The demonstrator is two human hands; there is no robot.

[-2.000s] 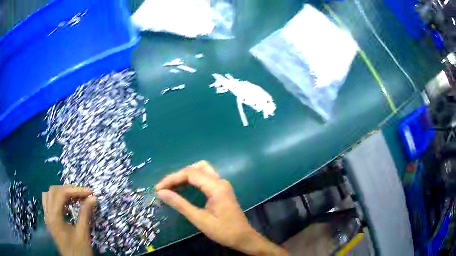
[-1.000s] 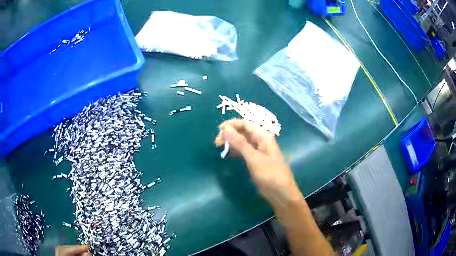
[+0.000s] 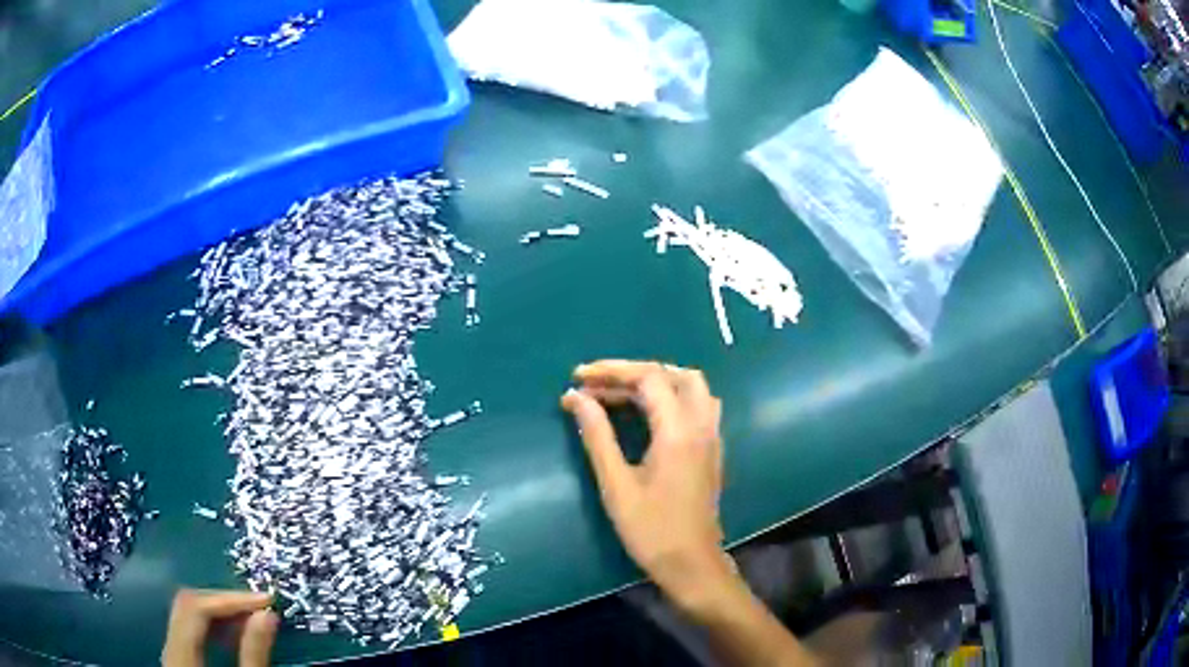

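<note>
My right hand (image 3: 659, 469) is over the green mat, right of the big heap, thumb and index finger pinched on what looks like a small white sleeve (image 3: 572, 392), mostly hidden by the fingertips. My left hand (image 3: 219, 628) is at the bottom edge, partly cut off, fingertips close together at the heap's lower left; a tiny dark spot shows there, too small to tell. The heap of assembled parts (image 3: 333, 404) runs down from the blue bin. The pile of white sleeves (image 3: 746, 267) lies above right of my right hand. The dark metal pieces (image 3: 99, 502) lie at left.
The blue bin (image 3: 261, 124) at upper left holds a few parts. Bags of white parts lie beside the bin (image 3: 580, 55) and at right (image 3: 900, 183). A clear bag (image 3: 29, 469) is at left. Loose parts (image 3: 569, 177) lie between bin and white pile. The bench edge curves below.
My right hand went to the white pile, picked up a white sleeve and has since moved slightly down, away from the pile. My left hand sits lower in the picture than at first. The view has shifted.
</note>
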